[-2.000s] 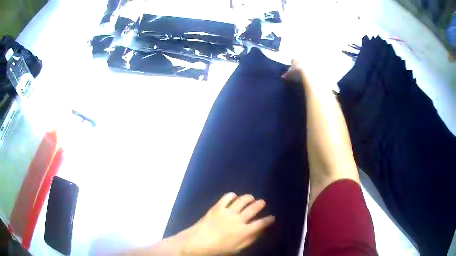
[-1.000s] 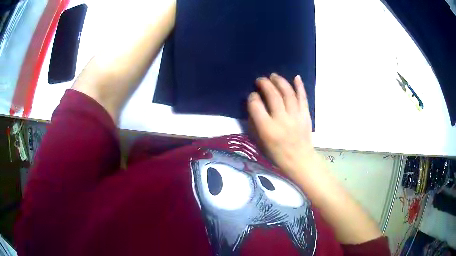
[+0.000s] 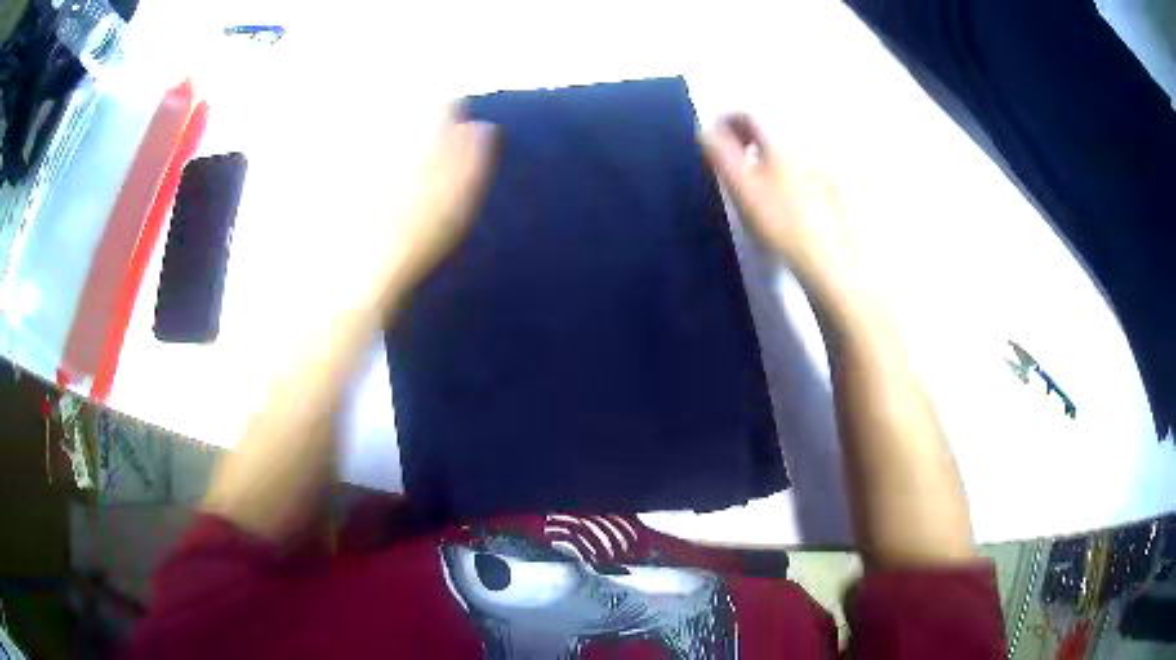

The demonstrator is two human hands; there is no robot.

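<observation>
A black garment (image 3: 580,297) lies folded into a rough rectangle on the white table, in front of my body. My left hand (image 3: 451,174) is at its far left corner, blurred; its fingers overlap the cloth edge, and I cannot tell if they grip it. My right hand (image 3: 774,181) is just beside the far right corner, fingers bent, also blurred. I cannot tell whether it touches the cloth.
A phone (image 3: 200,248) lies at left beside clear bags with a red edge (image 3: 136,258). Thread snips (image 3: 1042,378) lie at right. Waiting black garments (image 3: 1045,142) lie at the far right. A small tool (image 3: 254,31) is at far left, near a black plastic bag (image 3: 39,77).
The garment, long two seconds ago, is now a shorter folded rectangle. My right hand has moved from its near edge to beside the far right corner. My left hand is now visible at the far left corner.
</observation>
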